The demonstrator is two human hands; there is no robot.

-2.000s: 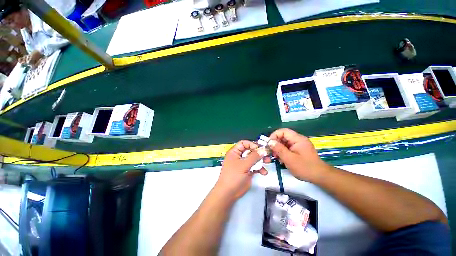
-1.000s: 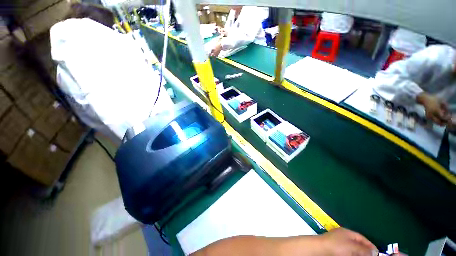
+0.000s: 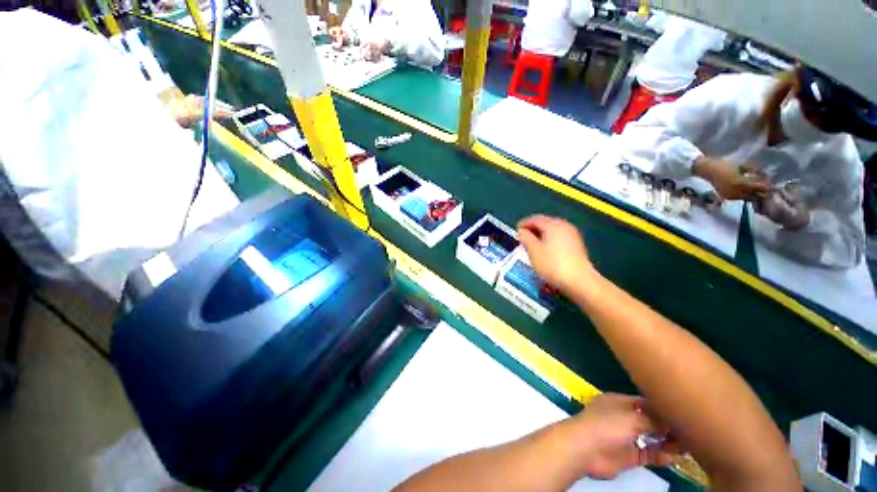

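My right hand (image 3: 558,252) is stretched over the belt, fingertips together at the far corner of an open white gift box (image 3: 478,258); nothing can be made out between them. The box holds a blue printed card. Its lid (image 3: 521,300), with a blue face, lies against it, partly under my right wrist. My left hand (image 3: 611,437) is near the belt's yellow edge, with a small shiny white accessory (image 3: 650,441) at its fingers. My right forearm crosses over and hides part of my left hand.
More open boxes with lids (image 3: 415,216) stand up the green conveyor (image 3: 615,336). A large blue-black machine (image 3: 260,336) stands left of the white mat (image 3: 433,413). A yellow-white post (image 3: 325,144) rises beside the belt. Coworkers in white sit opposite and at left.
The view has turned left, from the mat and black tray to the machine. My right hand has left my left hand and reached over a box up the belt.
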